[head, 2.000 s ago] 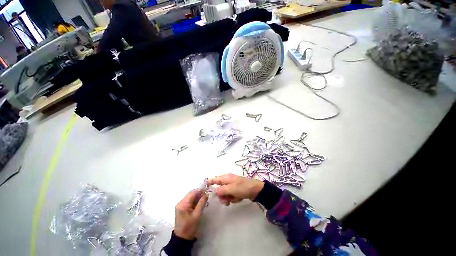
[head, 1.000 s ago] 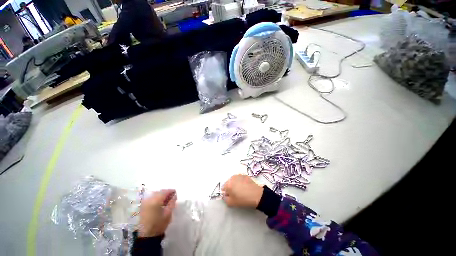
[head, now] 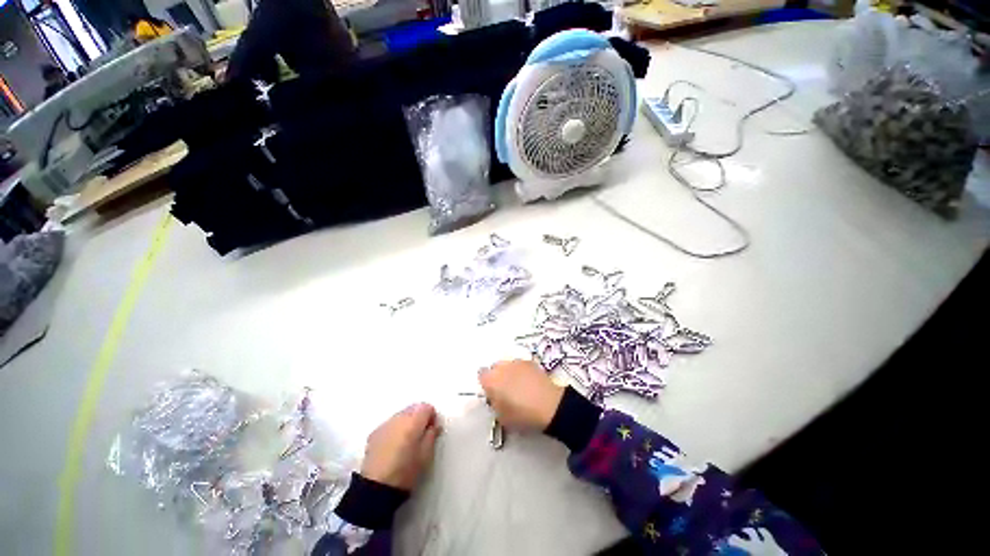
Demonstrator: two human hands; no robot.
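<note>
A silver snap hook (head: 497, 434) hangs below the fingers of my right hand (head: 521, 395), which is closed on it. A thin pale stick-like piece projects left from the same fingers. My left hand (head: 400, 445) is to the left, apart from the right, fingers curled together; whether it holds something small cannot be told. A loose pile of hooks (head: 608, 342), partly purple-looking, lies behind and right of my right hand. A left-hand heap of hooks (head: 266, 500) lies by crumpled clear plastic (head: 190, 424). A smaller group of hooks on clear plastic (head: 483, 274) lies beyond my hands.
A desk fan (head: 567, 119), a filled plastic bag (head: 454, 163) and a black fabric stack (head: 326, 163) stand behind. A power strip (head: 667, 119) has a looping cable. A large hardware bag (head: 901, 136) is far right. Yellow tape (head: 109, 348) runs left. A person in dark clothes is behind.
My left hand first moved left toward the left-hand heap, then came back toward the centre. My right hand stayed near the pile; a hook now hangs below its fingers.
</note>
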